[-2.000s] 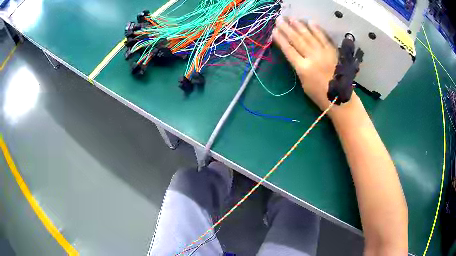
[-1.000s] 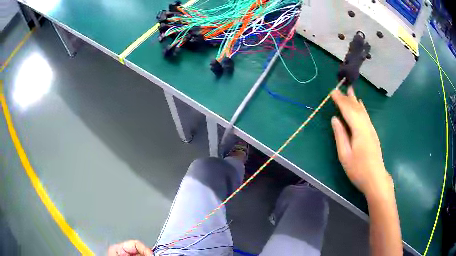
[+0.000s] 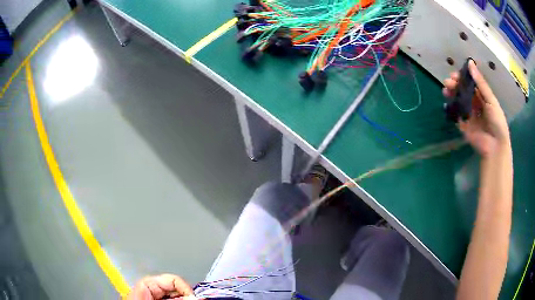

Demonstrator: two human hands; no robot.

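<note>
The wire twisting machine (image 3: 463,44) stands at the upper right. Its black twisting head (image 3: 463,96) sticks out from the front. My right hand (image 3: 484,114) is closed around the twisting head. The twisted pair (image 3: 375,171), blurred, runs slack from near my right hand down over the table edge to my lap. My left hand (image 3: 159,287) is at the bottom edge, partly cut off, with fingers curled on the wire ends. Loose lead wires (image 3: 252,281) spread from it across my thigh.
The unfinished harness bundle (image 3: 334,29) lies left of the machine, with black connector housings (image 3: 314,80). A grey cable (image 3: 346,117) crosses the green table to its edge. A stray blue wire (image 3: 381,126) lies beside it. Yellow tape (image 3: 211,40) marks the table; table legs (image 3: 245,129) stand below.
My right hand has moved from below the twisting head onto it. The twisted pair was taut and now sags, blurred. More of my left hand shows. The view has shifted left.
</note>
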